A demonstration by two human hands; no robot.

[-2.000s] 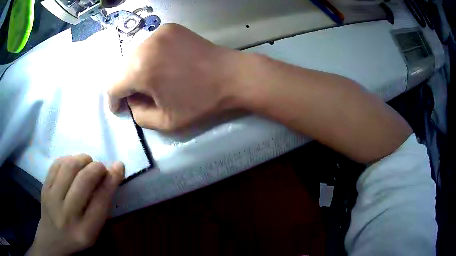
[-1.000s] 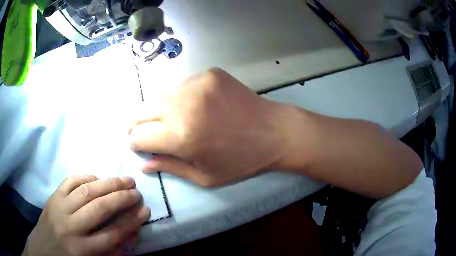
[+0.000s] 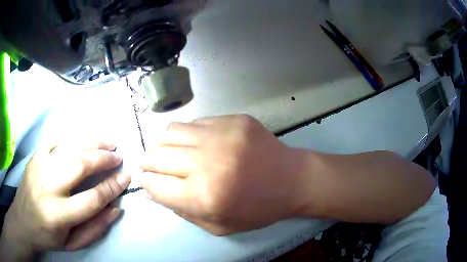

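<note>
A pale, glaring fabric panel (image 3: 77, 120) with a dark edge lies under the machine head and runs toward me. My left hand (image 3: 71, 192) rests on the panel's near left part, fingers bent and spread, palm down. My right hand (image 3: 220, 174) lies flat-knuckled over the panel's right edge, fingertips close to my left fingertips near the panel's corner. Whether either hand pinches the cloth cannot be seen. The sewing machine head (image 3: 102, 41) with its pale round knob (image 3: 167, 88) stands over the panel and hides the needle area.
Slim snips or tweezers (image 3: 353, 56) with blue and orange-red handles lie on the machine bed at the upper right. A bright green tag (image 3: 6, 112) hangs at the left edge. A grey control panel (image 3: 433, 102) sits at the right table edge. A measuring scale runs along the front edge.
The view has moved closer to the machine head. The panel's near corner is now closer to the needle area. Both hands have moved forward with it, and their fingertips are nearer together.
</note>
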